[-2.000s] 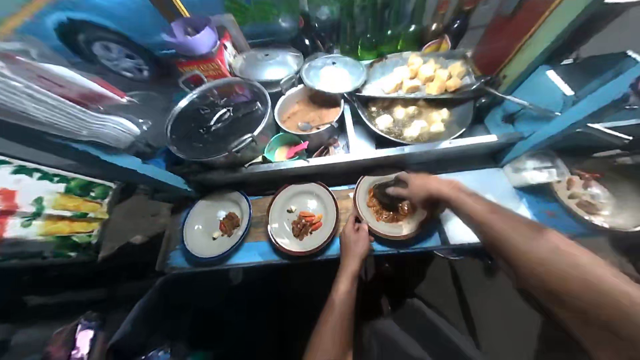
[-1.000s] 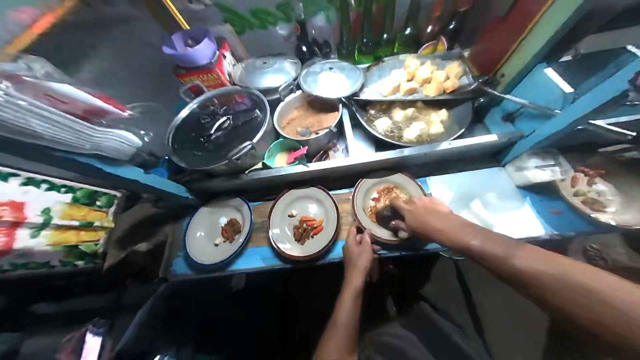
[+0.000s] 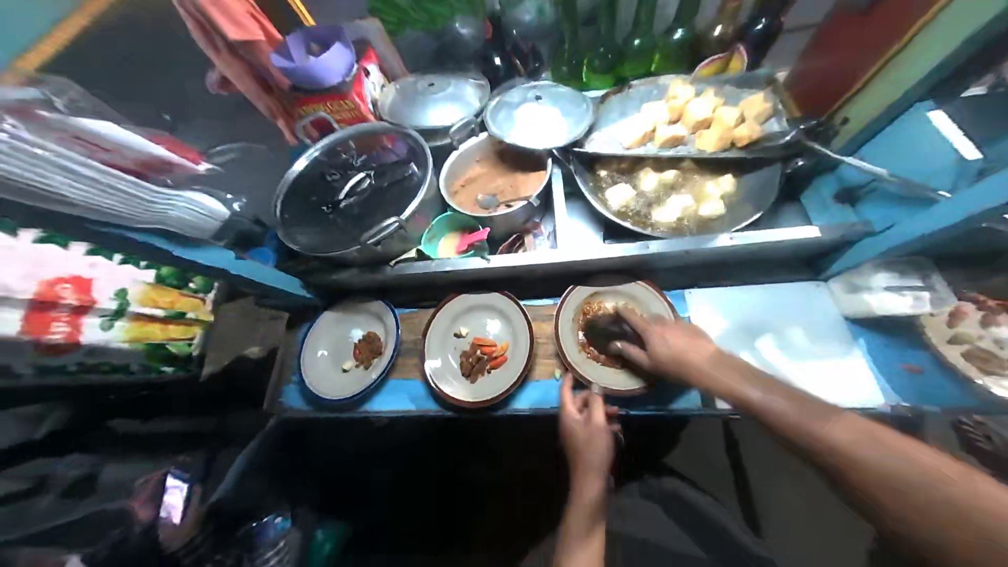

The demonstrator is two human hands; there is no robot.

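Note:
My right hand (image 3: pixel 657 342) grips a dark pestle (image 3: pixel 605 332) and presses it into a brown paste in the brown-rimmed plate (image 3: pixel 573 303) on the right. My left hand (image 3: pixel 587 417) is at that plate's near edge, fingertips by the rim; whether it grips the rim is unclear. To the left, a second brown-rimmed plate (image 3: pixel 449 378) holds orange-red chili pieces (image 3: pixel 492 354), a brown lump and a pale clove-like piece. Farther left, a blue-rimmed plate (image 3: pixel 327 374) holds a brown lump (image 3: pixel 368 349) and small white pieces.
Behind stand a lidded pot (image 3: pixel 354 189), a pot of brown sauce (image 3: pixel 496 181), a green bowl (image 3: pixel 449 240) and a wok of oil (image 3: pixel 677 197) with frying pieces, below a tray of fried tofu-like cubes (image 3: pixel 701 114). White sheets (image 3: pixel 787 346) lie right. A person holds a lit phone (image 3: pixel 174 498) lower left.
The pestle has moved about within the right plate, to its middle now from its near side one second ago. An orange-red garment has come into view at the upper left.

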